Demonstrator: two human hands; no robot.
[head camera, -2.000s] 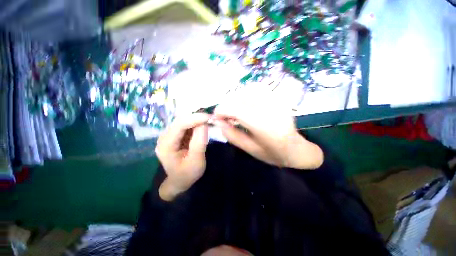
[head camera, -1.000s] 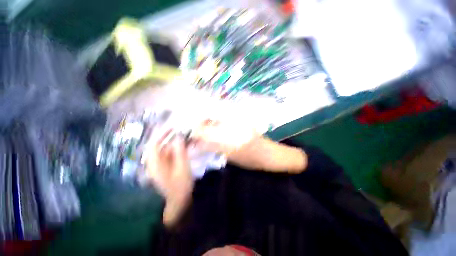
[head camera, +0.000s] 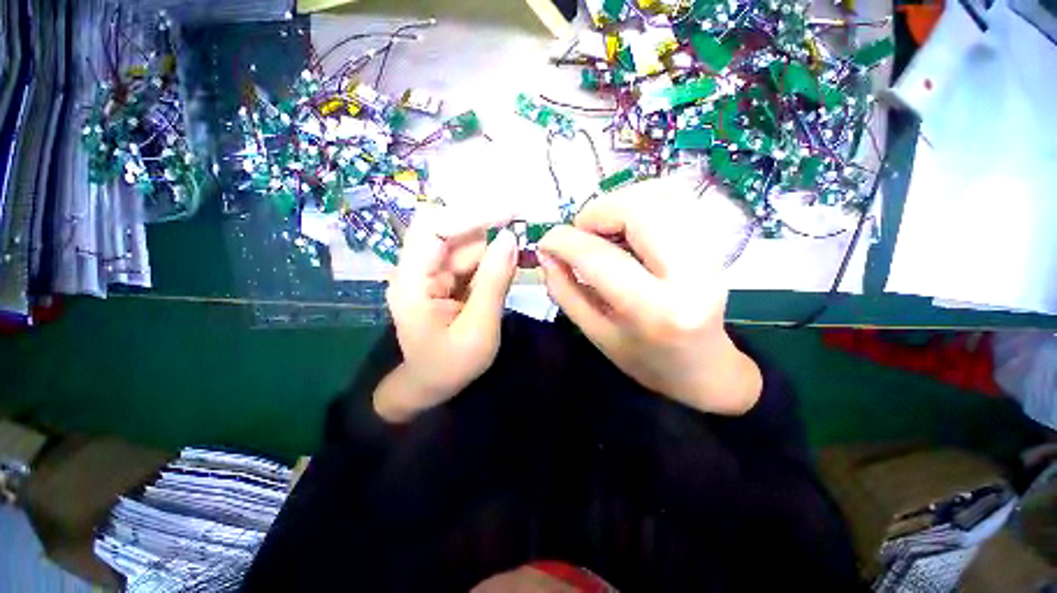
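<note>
My left hand (head camera: 446, 307) and my right hand (head camera: 643, 284) hold a small green circuit board (head camera: 533, 233) between their fingertips, over the bench's front edge. A thin looped lead wire (head camera: 554, 156) rises behind the board near my right fingers. Another small green board (head camera: 545, 114) lies on the pale sheet just beyond. A large pile of green boards with wires (head camera: 742, 110) lies at the back right. A smaller pile of wired boards (head camera: 336, 145) lies at the left, partly on clear plastic. The fingers hide part of the held board.
More boards (head camera: 145, 127) lie at the far left beside stacked grey panels (head camera: 46, 162). White sheets (head camera: 985, 174) lie at the far right. A black cord (head camera: 852, 249) hangs over the bench edge. Cartons with striped stacks (head camera: 197, 521) stand on the floor below.
The view has swung and steadied since the blurred earlier frame. The left pile and the held board now show clearly. Both hands stay together at the bench's front.
</note>
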